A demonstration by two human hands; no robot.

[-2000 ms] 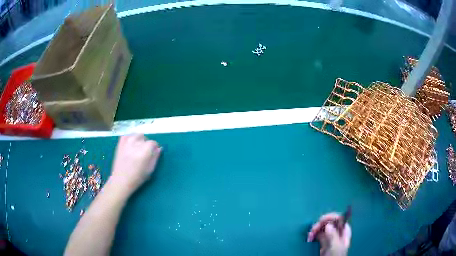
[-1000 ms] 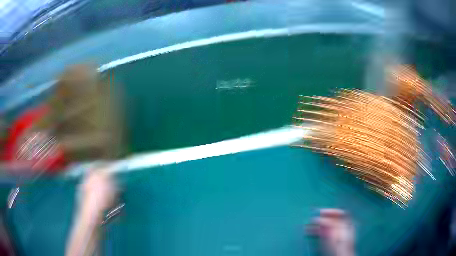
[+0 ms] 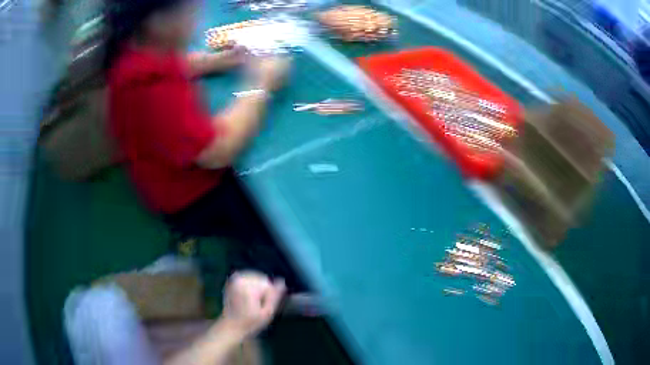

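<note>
The view is blurred. My left hand is low, left of the bench edge, with its fingers curled; whether it holds anything is hidden by blur. My right hand is not in view. A brown carton is low behind my left forearm, with a pale sheet-like patch at its top. A glittering pile of small loose parts lies on the green bench.
A red tray of shiny parts and an open brown box stand along the white strip. A person in a red top sits at the bench, arms over it. Shiny frames and an orange heap are at the far end.
The view has swung left; the orange-gold frame stack and my right hand have left the picture. My left hand is now off the bench, beside its edge. The neighbouring person and the carton have come into view.
</note>
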